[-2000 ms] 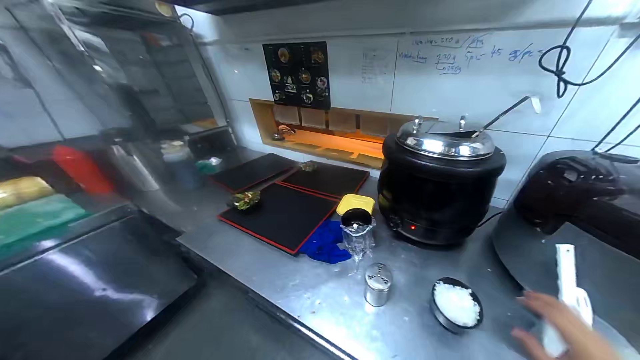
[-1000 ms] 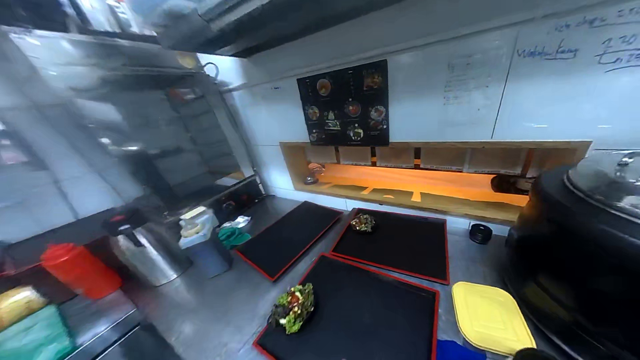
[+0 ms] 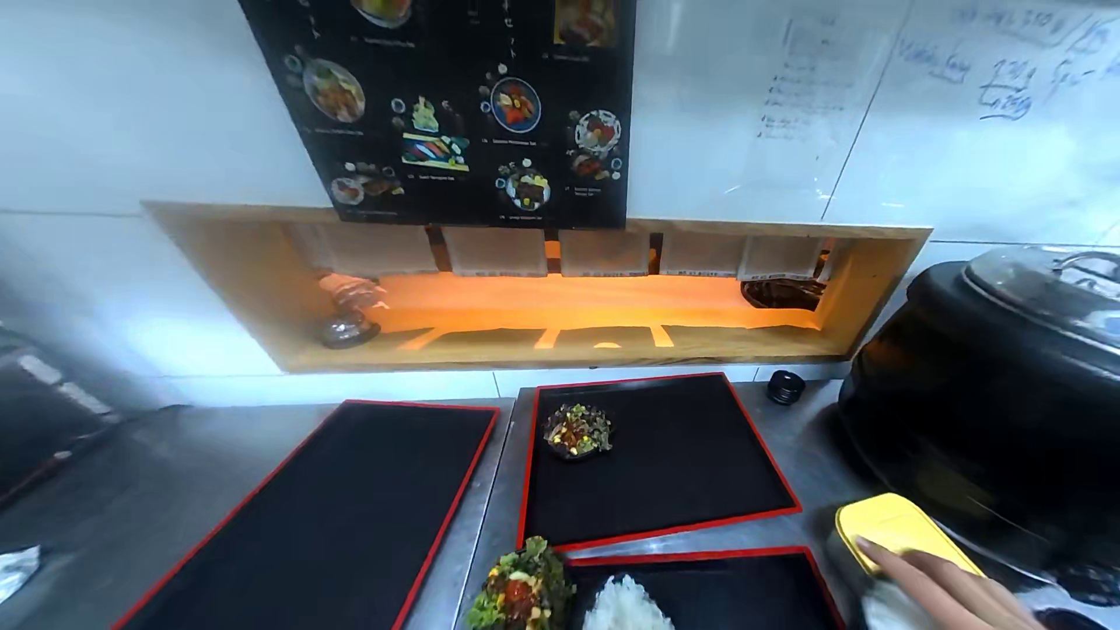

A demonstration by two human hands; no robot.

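At the lower right my right hand (image 3: 949, 591) reaches over a container with a yellow lid (image 3: 906, 529); a blurred whitish thing lies under the fingers, and whether they grip it is unclear. Left of the hand is a black tray with a red rim (image 3: 700, 582), with a mound of white rice (image 3: 626, 605) on it and a salad (image 3: 523, 591) at its left corner. Behind it, a second red-rimmed black tray (image 3: 665, 464) carries a small bowl of salad (image 3: 577, 430). A third such tray (image 3: 350, 507) lies bare on the left. My left hand is out of view.
A large black soup kettle with a glass lid (image 3: 980, 411) stands at the right. A small black cup (image 3: 786, 387) sits beside it. Behind the steel counter (image 3: 210, 446) is a wood-framed pass-through opening (image 3: 560, 354), under a black menu poster (image 3: 472, 175).
The view has swung left and moved closer to the trays. White rice now shows on the near tray. Earlier a hand was at the far right by a white-handled thing, and a bowl of white rice stood on the counter.
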